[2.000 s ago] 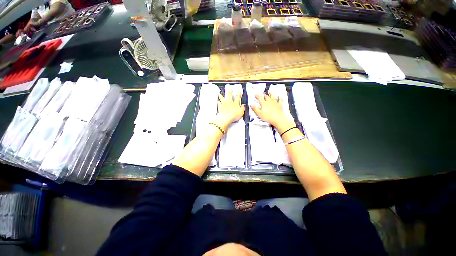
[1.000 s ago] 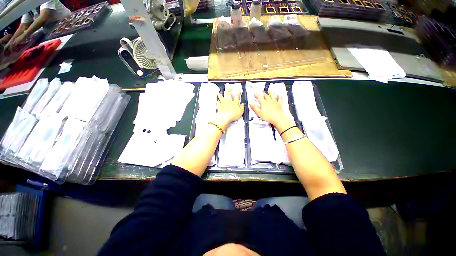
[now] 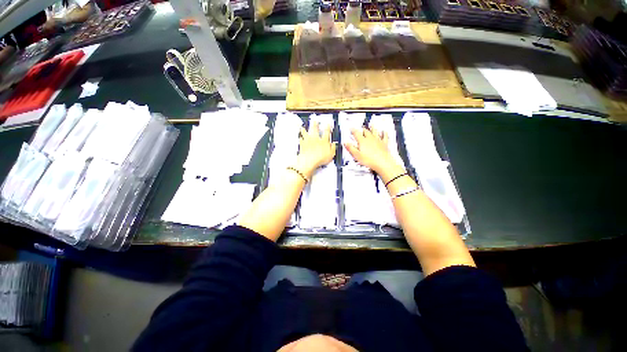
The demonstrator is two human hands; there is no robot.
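Observation:
The clear blister tray [image 3: 469, 232] lies on the green bench in front of me, its pockets filled with white protective sleeves [image 3: 357, 196]. My left hand [image 3: 317, 148] lies flat with fingers apart on the sleeves of the upper row, left of centre. My right hand [image 3: 371, 148] lies the same way just right of centre, fingers spread. Neither hand grips anything. A pile of flat empty sleeves [image 3: 225, 144] lies left of the tray. What is inside the sleeves is hidden.
Stacked trays of bagged phones [image 3: 93, 175] stand at the far left. Behind are a metal post [image 3: 208, 55], a small fan [image 3: 199, 72], a yellow-brown board [image 3: 371, 89] with a clear tray, a grey panel [image 3: 570, 89] and a red tray [image 3: 41, 82]. A blue crate [image 3: 56, 285] is at lower left.
Both my hands stay in the same place on the sleeves. At the upper left, another person's arms, seen over the bench before, have mostly drawn out of view.

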